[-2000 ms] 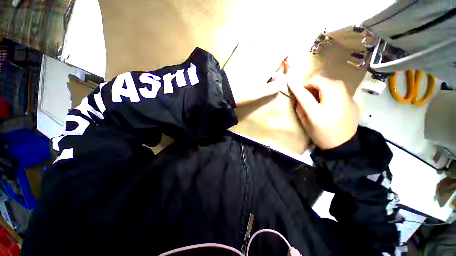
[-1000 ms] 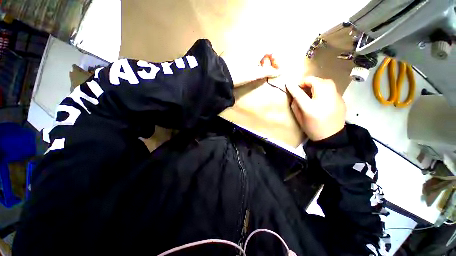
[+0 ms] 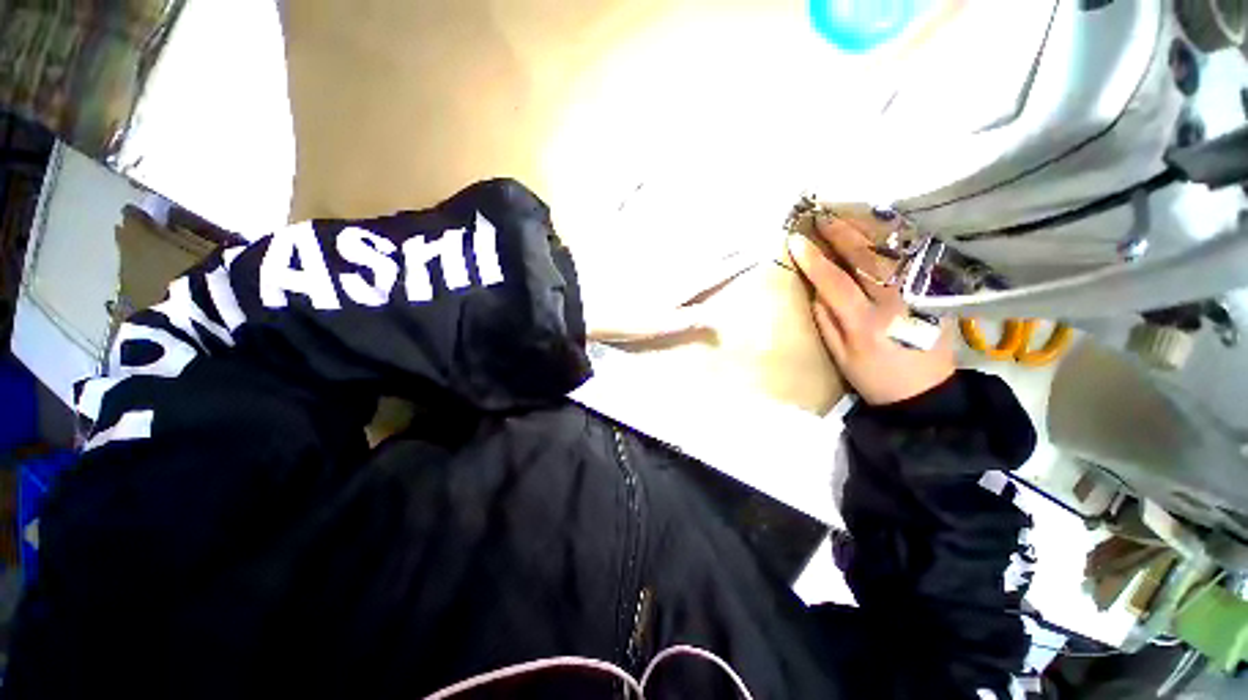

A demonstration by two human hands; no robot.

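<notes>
A large tan cloth panel (image 3: 411,103) lies on the white table, partly bleached by glare. A thin dark line, perhaps a slit or fold, shows in it left of the needle area. My right hand (image 3: 876,321) is on the cloth under the machine head, its fingertips beside the presser foot (image 3: 805,215); the machine's metal parts partly cover it, and any grip is unclear. My left hand (image 3: 654,294) reaches from its sleeve over the cloth near the front edge, almost washed out; its fingers cannot be made out.
The white sewing machine (image 3: 1013,171) takes up the upper right. Yellow-orange scissor handles (image 3: 1016,338) lie behind its head, right of my right hand. The table's front edge (image 3: 712,458) runs close to my body. White material (image 3: 233,116) and plaid cloth (image 3: 69,62) are at upper left.
My right hand has moved from the nearer cloth to beside the presser foot. The small red-orange item by my left hand no longer shows. The view has shifted, and the machine covers more of the scissors.
</notes>
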